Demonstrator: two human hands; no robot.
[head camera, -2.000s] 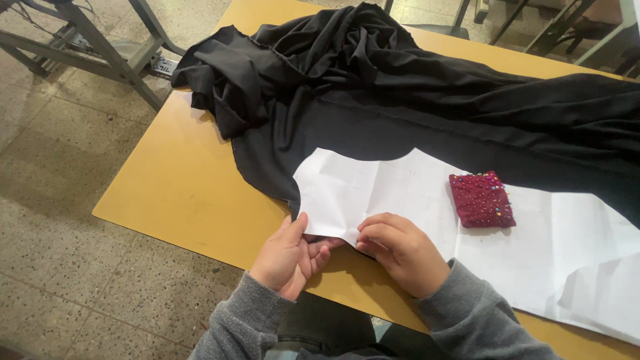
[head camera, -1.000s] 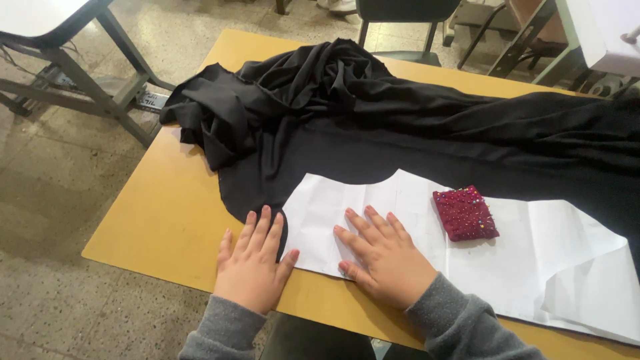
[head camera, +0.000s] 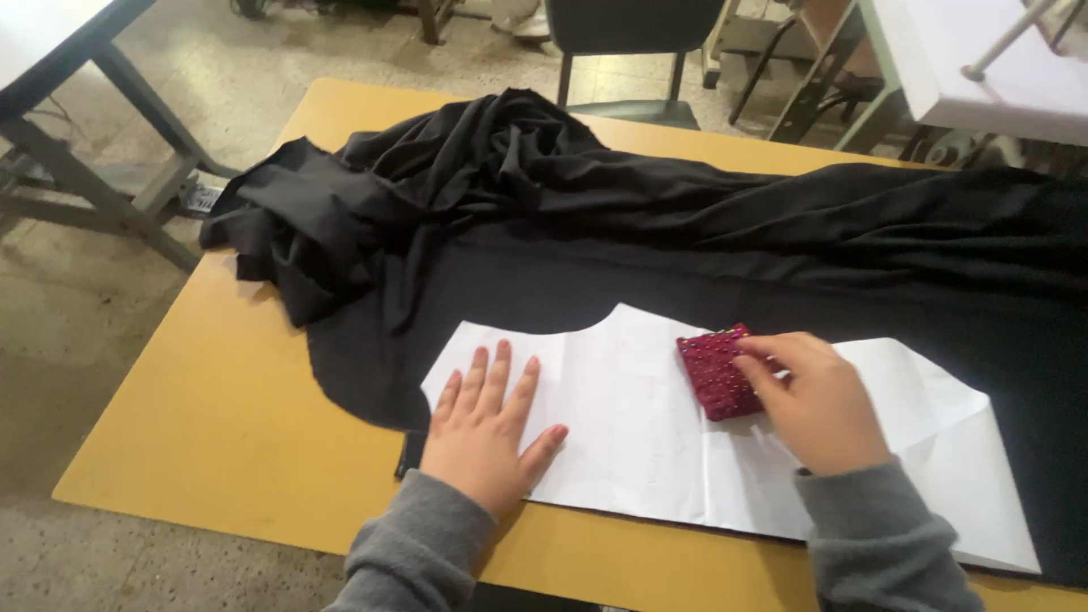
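Note:
A white paper sewing pattern (head camera: 629, 425) lies on black fabric (head camera: 544, 280) spread along the table. My left hand (head camera: 489, 425) rests flat on the pattern's left end, fingers apart. On the pattern sits a dark red pincushion (head camera: 718, 374) studded with pins with coloured heads. My right hand (head camera: 807, 395) is at the pincushion's right side, thumb and forefinger pinched together at its upper right; whether a pin is between them cannot be told.
The yellow table (head camera: 195, 408) shows at the left and along the near edge. Bunched fabric lies over its far side. A dark chair (head camera: 637, 34) stands behind it, a white-topped table (head camera: 994, 76) at the upper right and another table (head camera: 51, 42) at the upper left.
My left hand has moved from the fabric edge onto the pattern and lies flat. My right hand has left the pattern's near left part and reached the pincushion. The view has shifted closer.

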